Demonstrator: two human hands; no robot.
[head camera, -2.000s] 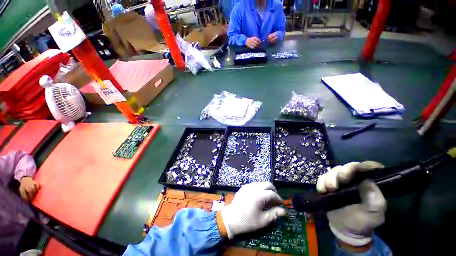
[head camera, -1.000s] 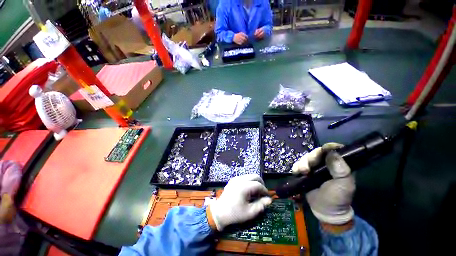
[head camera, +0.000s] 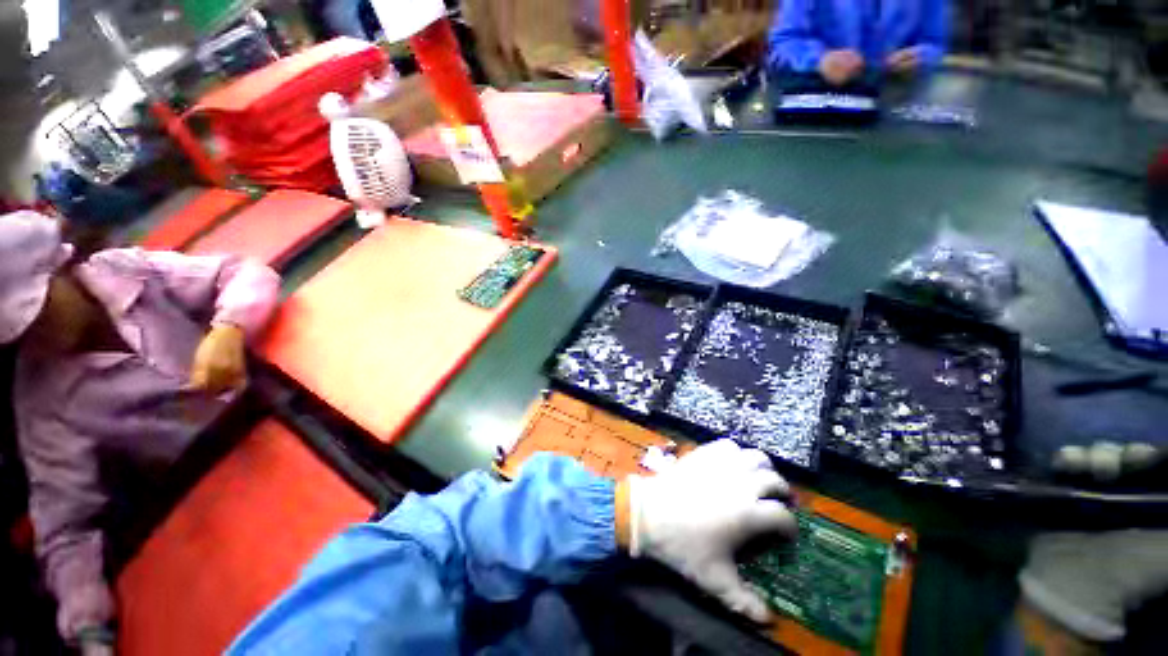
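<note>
The green circuit board (head camera: 833, 583) lies in the orange-brown fixture (head camera: 583, 436), partly hidden by my left hand. My left hand (head camera: 711, 519), in a white glove, rests over the board's left part, fingers spread, with nothing visible in it. My right hand (head camera: 1102, 577), also gloved, is blurred and cut off at the right edge. Its fingers and palm lie around a dark bar, the electric screwdriver (head camera: 1076, 502), which is hard to make out. Three joined black trays (head camera: 833, 385) behind the fixture hold small silver hardware.
Plastic bags (head camera: 743, 241) lie behind the trays, a clipboard (head camera: 1127, 269) and pen (head camera: 1104, 383) at right. A red-orange pad (head camera: 397, 320) with a small board (head camera: 502, 276) and a fan (head camera: 372, 167) are left. A person in pink (head camera: 115, 372) sits at left, another in blue (head camera: 858, 32) across.
The view has swung left, so the bench appears further right. My left hand has opened away from the screwdriver tip, and the screwdriver in my right hand has moved away from the board.
</note>
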